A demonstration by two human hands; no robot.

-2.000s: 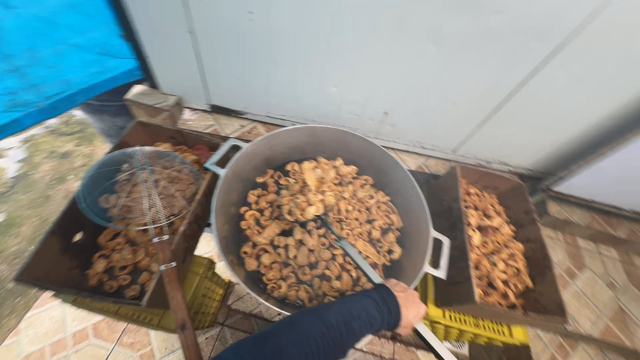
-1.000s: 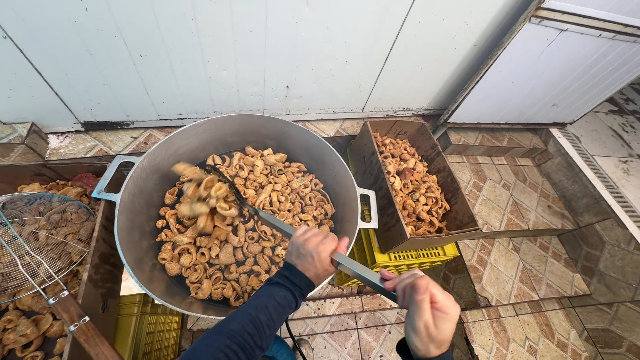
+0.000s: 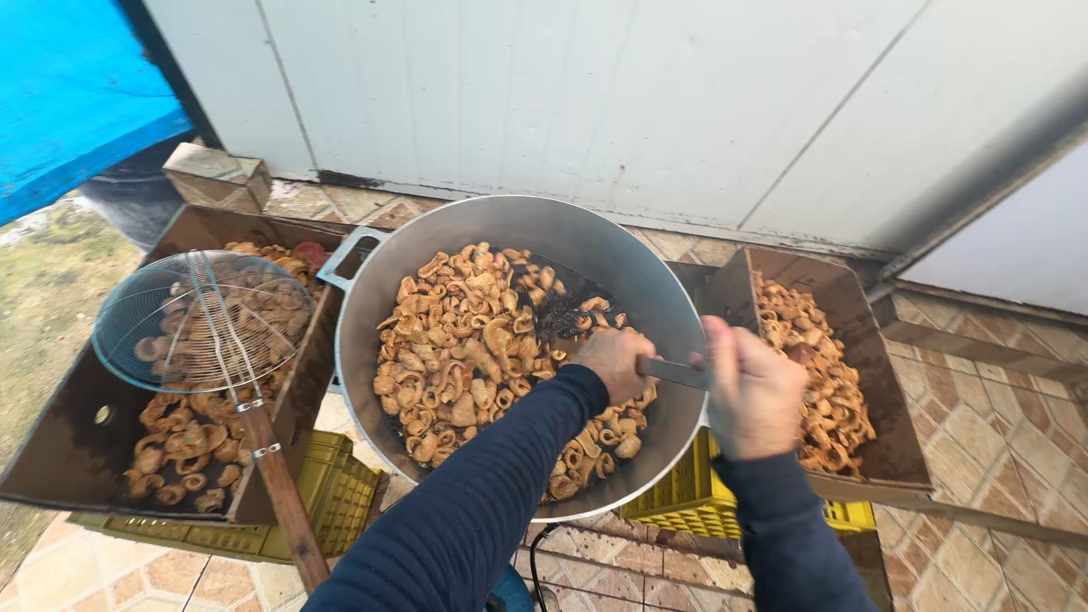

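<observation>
A large metal pot (image 3: 518, 510) stands in the middle, with curled golden-brown fried pieces (image 3: 459, 357) in dark oil (image 3: 565, 310). Over the pot's right half, my left hand (image 3: 614, 364) grips the flat metal handle (image 3: 676, 372) of a long utensil whose head is down among the pieces. Past the right rim, my right hand (image 3: 752, 387) is closed round the handle's upper end. Its head is mostly hidden by pieces and oil. Dark oil shows near it.
A wire skimmer (image 3: 204, 323) with a wooden handle lies across the left cardboard box (image 3: 59, 442) of fried pieces. Another cardboard box (image 3: 901, 425) of pieces stands right. Yellow plastic crates (image 3: 340, 493) are below. A pale panel wall (image 3: 544, 102) rises behind; a person's leg (image 3: 136, 195) shows at left.
Two seconds ago one hand was visible on the handle; now both hold it. The utensil's head has moved from the pot's left side to farther right, and dark oil is exposed there. The view has swung.
</observation>
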